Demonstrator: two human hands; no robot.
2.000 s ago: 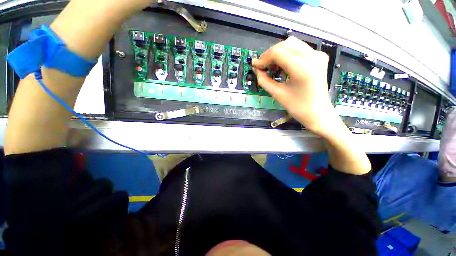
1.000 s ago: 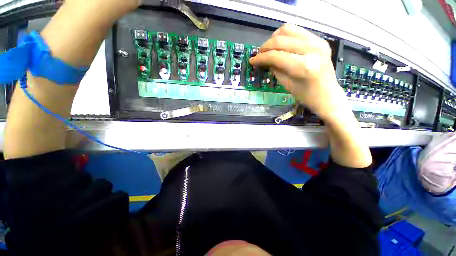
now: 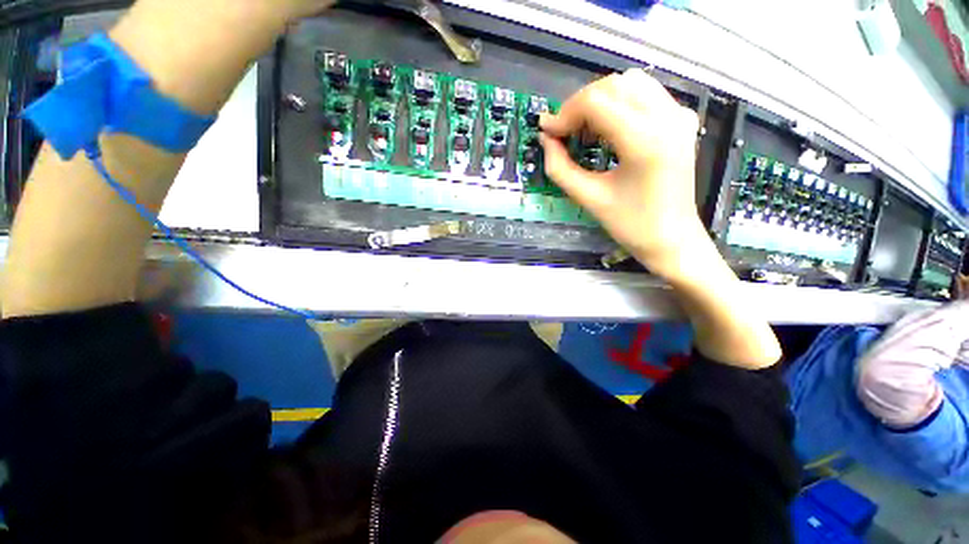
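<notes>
The green circuit board panel (image 3: 425, 189) lies in a black pallet (image 3: 308, 202) in front of me, its pale green edge on the near side. Its narrow boards carry rows of black, silver, white and red parts. My right hand (image 3: 622, 159) is over the right part of the panel, thumb and forefinger close together at one board; whether a small part is between them cannot be seen. It hides the boards at the right end. My left hand is cut off by the top edge; only the forearm with a blue wrist strap (image 3: 159, 114) and thin blue cord shows.
Metal clips sit on the pallet's near edge (image 3: 412, 235) and far edge (image 3: 452, 34). A silvery rail (image 3: 425, 285) runs along the near side. A second pallet with a board panel (image 3: 799, 239) lies at the right. A person's sleeve (image 3: 903, 372) shows at the far right.
The pallet and panel have shifted to the right in view. My right thumb and forefinger are now at a board further left along the panel. My left forearm stays at the upper left.
</notes>
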